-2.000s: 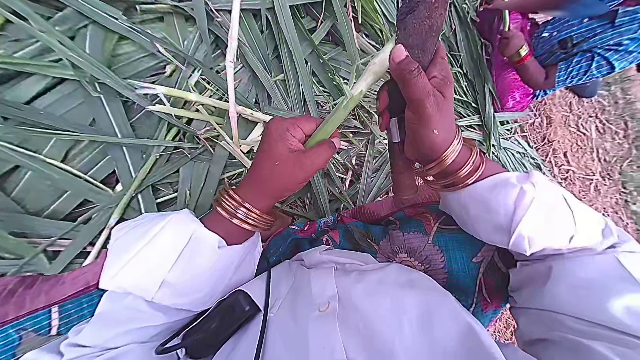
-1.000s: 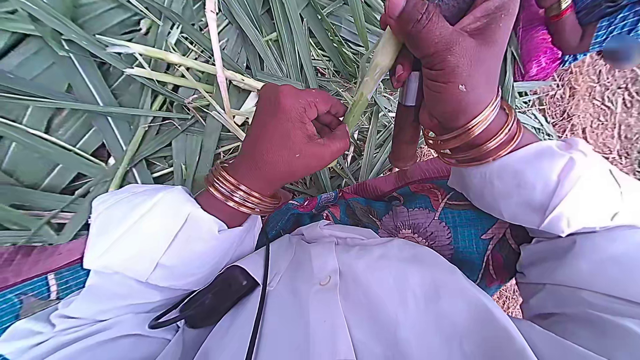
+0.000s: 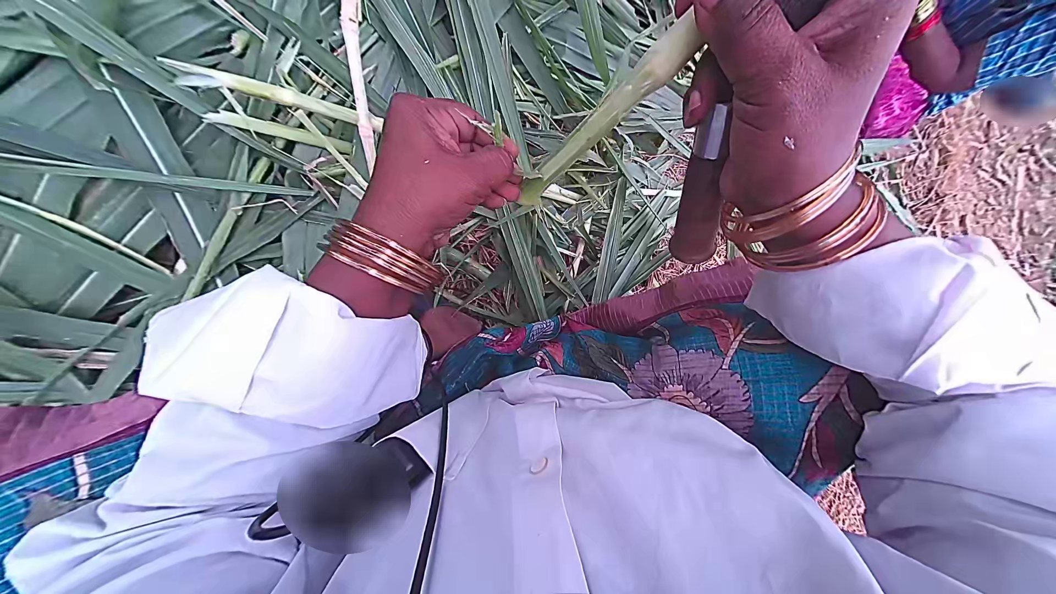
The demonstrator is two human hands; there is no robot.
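My right hand [image 3: 792,99], at the upper right, grips a sickle or similar bladed tool with a wooden handle [image 3: 698,198] and a metal collar [image 3: 712,132]. Its fingers also hold the upper end of a pale green plant stalk [image 3: 619,107] against the tool's dark blade, which is mostly cut off by the top edge. The stalk slants down to the left. Near its lower end is my left hand [image 3: 454,165], fingers curled and pinching a small green shred of leaf or peel. Whether the left fingers also touch the stalk is hard to tell.
Long green leaves [image 3: 148,181] and cut stalks [image 3: 272,91] lie heaped at the left and ahead. Patterned cloth [image 3: 693,379] covers my lap. A co-worker's arm [image 3: 940,58] with bangles shows at the top right, beside dry straw-covered ground [image 3: 973,181]. A black cord [image 3: 433,495] hangs over my shirt.
My left hand held the stalk two seconds ago; now its fingers are curled on a small shred at the stalk's lower end. My right hand still holds the tool and stalk.
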